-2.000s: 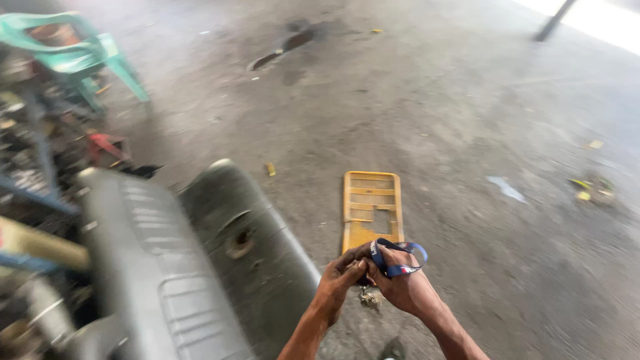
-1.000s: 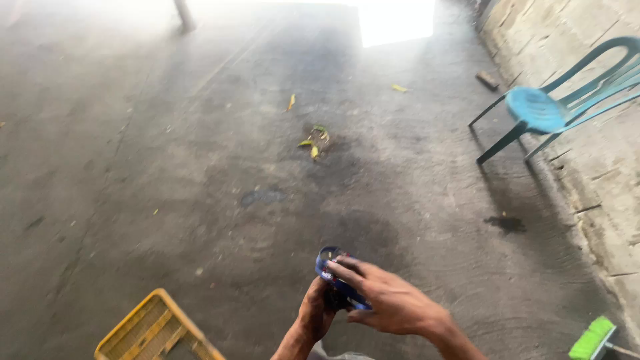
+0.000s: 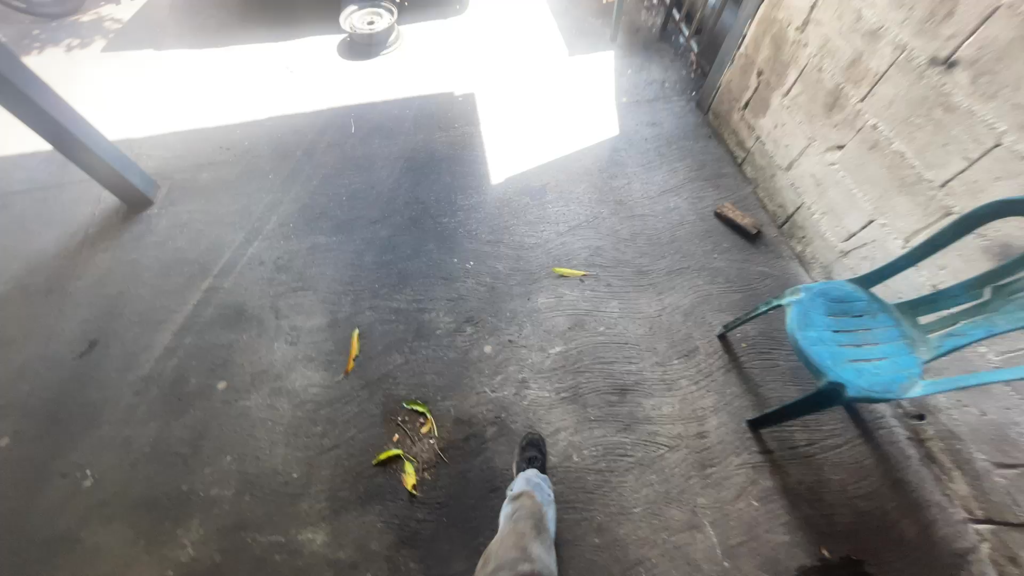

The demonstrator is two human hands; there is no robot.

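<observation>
Neither my left hand nor my right hand shows in the head view now, so what they hold or touch is hidden. One of my legs in light trousers (image 3: pixel 524 524) reaches in from the bottom edge, with a dark shoe (image 3: pixel 531 453) on the concrete floor (image 3: pixel 304 448). Left of the shoe lies a small heap of dirt and twigs (image 3: pixel 416 448) with yellow-green leaves on it. A blue plastic chair (image 3: pixel 856 340) stands at the right beside the wall.
A concrete block wall (image 3: pixel 888 120) runs along the right. Near its foot lies a brown block (image 3: pixel 737 220). A metal post (image 3: pixel 80 132) stands at the left. A wheel rim (image 3: pixel 369 19) is at the top, by bright sunlit ground. Single leaves (image 3: pixel 570 273) lie about.
Both hands, seen together on a dark blue strap-like thing one second ago, have left the view. The view has moved across the floor; the yellow plastic piece and green broom head are out of sight.
</observation>
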